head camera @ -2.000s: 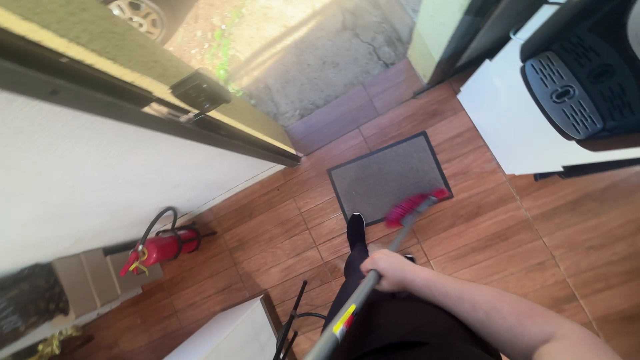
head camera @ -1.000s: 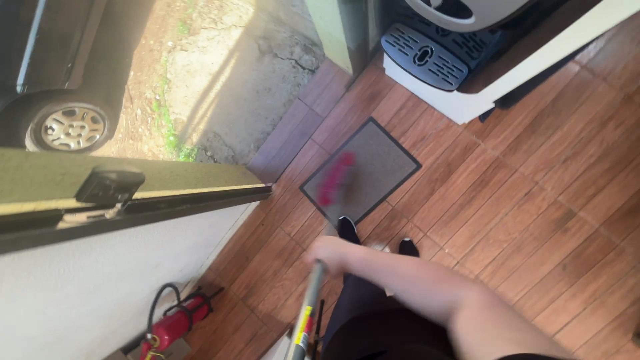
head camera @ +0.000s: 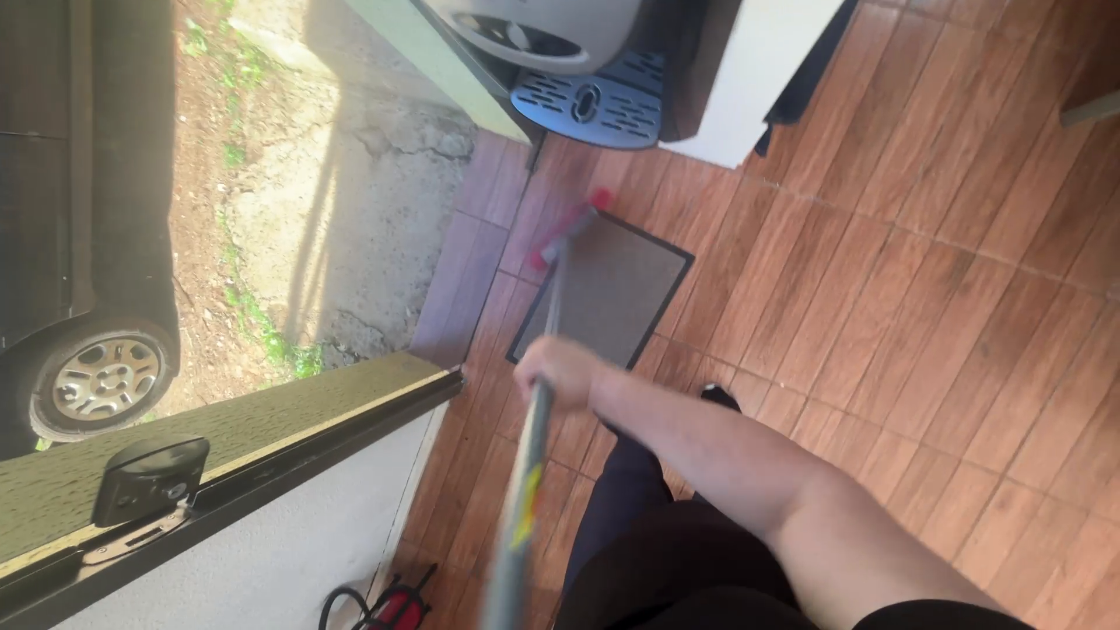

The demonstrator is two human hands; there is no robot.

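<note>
My right hand point(head camera: 560, 372) is closed around the grey handle of a broom point(head camera: 516, 499), which bears a yellow and red label. The blurred red broom head point(head camera: 569, 229) lies over the tiled floor at the far corner of a grey doormat point(head camera: 608, 289), beside the door threshold. The handle crosses the mat's left part. My left hand is out of the picture, and the near end of the handle runs past the bottom edge.
A beverage machine with a slotted drip tray point(head camera: 586, 107) stands on a white cabinet point(head camera: 761, 70) beside the doorway. Left are a window frame with a latch point(head camera: 150, 481) and a red fire extinguisher point(head camera: 398, 608). A parked car's wheel point(head camera: 109, 383) shows outside.
The broom head has moved off the mat to its far corner by the threshold; one second ago it was over the mat. The view has turned markedly.
</note>
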